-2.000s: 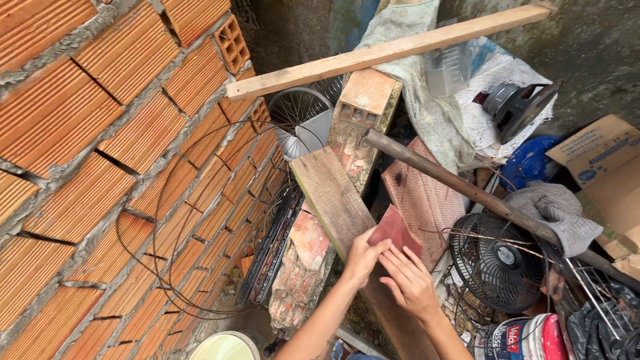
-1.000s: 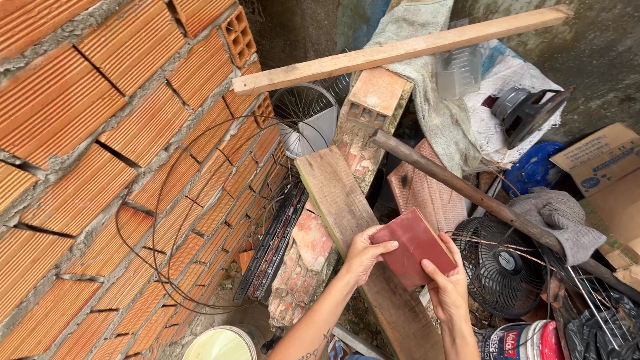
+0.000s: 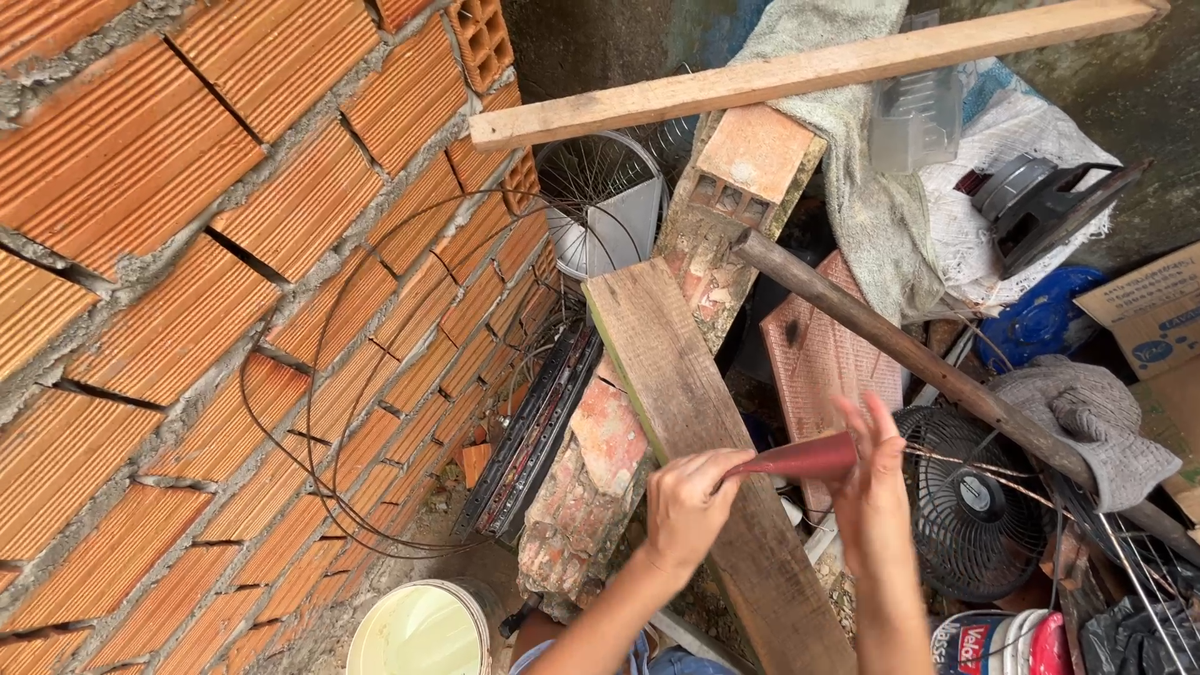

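A dark red sheet, perhaps sandpaper point(image 3: 804, 457), is bent over itself and seen nearly edge-on above a wooden plank point(image 3: 670, 361). My left hand point(image 3: 689, 506) pinches its left end between thumb and fingers. At its right end is my right hand point(image 3: 872, 478), blurred, with the fingers raised and apart; the palm side is against or very near the sheet, and whether it grips is unclear. The plank lies slanting across a broken masonry piece point(image 3: 600, 431).
A hollow-brick wall point(image 3: 187, 309) with loose wire fills the left. A pale bucket point(image 3: 417, 633) stands below. A wooden batten point(image 3: 806, 70) crosses the top. To the right are a wooden pole point(image 3: 872, 337), a black fan point(image 3: 975, 502), a grey cloth point(image 3: 1078, 422) and cardboard point(image 3: 1158, 309).
One second ago both hands held the red sheet with its broad face showing. Now it is turned edge-on and bent, and the right hand's fingers have lifted and spread.
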